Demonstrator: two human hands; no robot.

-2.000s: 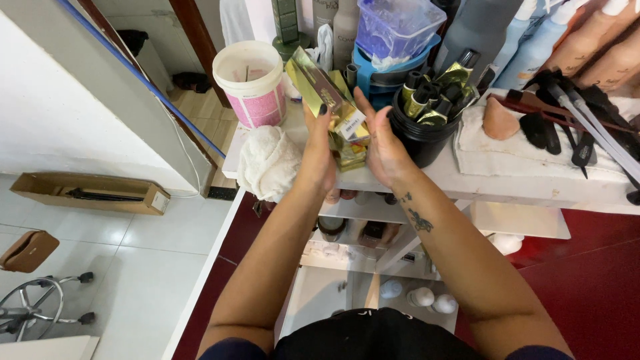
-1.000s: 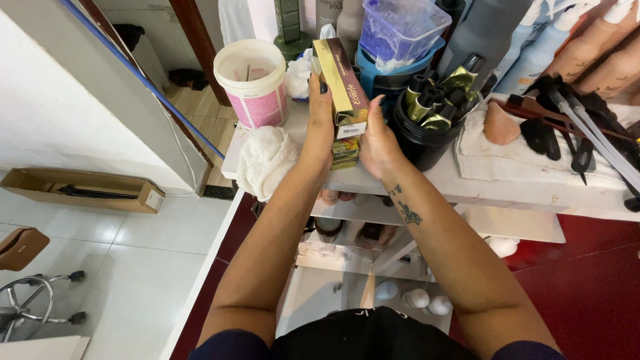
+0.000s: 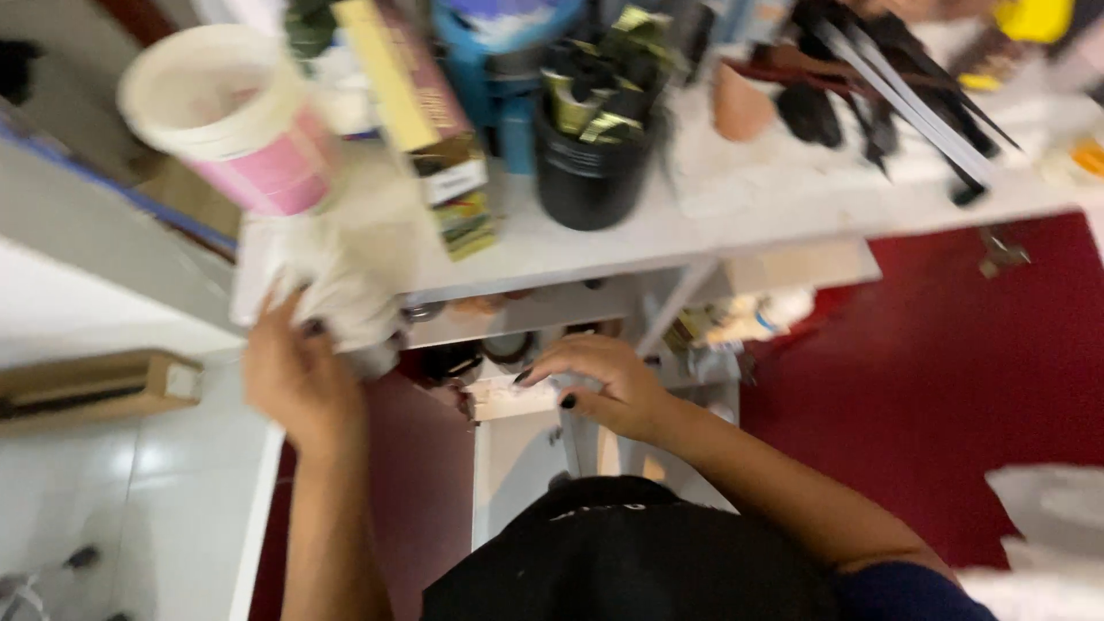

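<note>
My left hand (image 3: pixel 302 371) is at the near left corner of the white shelf top, its fingertips at a crumpled white cloth (image 3: pixel 345 285); blur hides whether they grip it. My right hand (image 3: pixel 608 384) hangs in front of the lower shelves, fingers curved and apart, holding nothing. A narrow yellow and brown carton (image 3: pixel 414 103) rests on top of another box (image 3: pixel 466 224) near the front edge. Left of it stands a white and pink plastic tub (image 3: pixel 250 129). To its right is a black container (image 3: pixel 591 177) filled with black-capped, gold and black tubes (image 3: pixel 604 95).
Black combs or clips and brushes (image 3: pixel 897 95) lie on a white towel (image 3: pixel 759 181) at the right. A blue container (image 3: pixel 509 52) stands behind the tubes. Open shelves (image 3: pixel 517 332) hold small items below. An open cardboard box (image 3: pixel 103 388) lies on the floor at left.
Both hands have let go of the carton, which now stays on the shelf top. My left hand has moved left to the cloth; my right hand has come back below the shelf edge. The view has shifted.
</note>
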